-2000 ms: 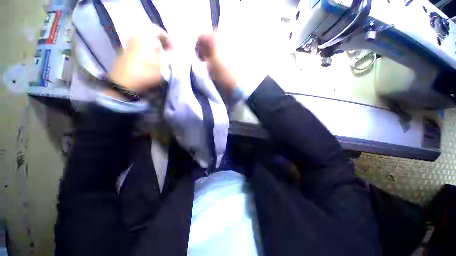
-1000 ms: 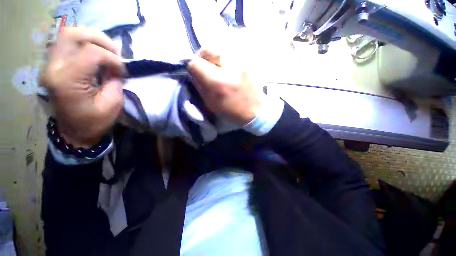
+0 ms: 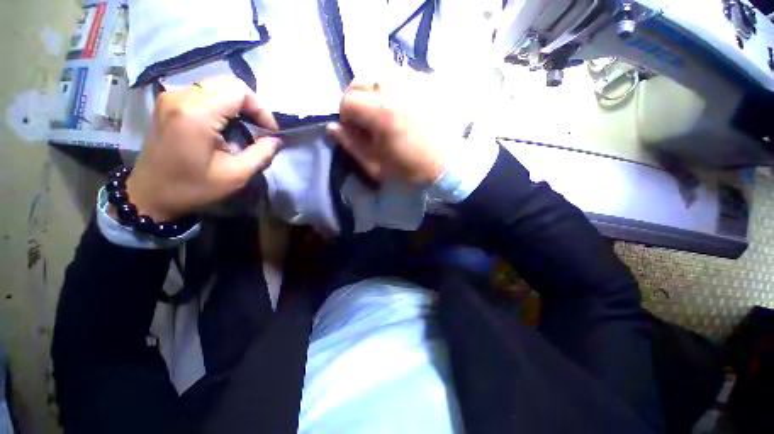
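The pale grey-white workpiece with black bands lies over the table in front of me and hangs over its front edge. My left hand pinches its narrow black edge strip between thumb and index finger. My right hand pinches the same strip a short way to the right. The strip is stretched about level between both hands. The cloth below it bulges down toward my lap.
The sewing machine stands at the upper right, its presser foot area apart from the cloth. Scissors with looped handles lie behind it. Printed labels or packets are at the far left. Patterned floor shows at lower right.
Both hands were blurred on the cloth farther up; they came to hold a black strip stretched between them. Since one second ago, my left hand has moved right, closer to my right hand.
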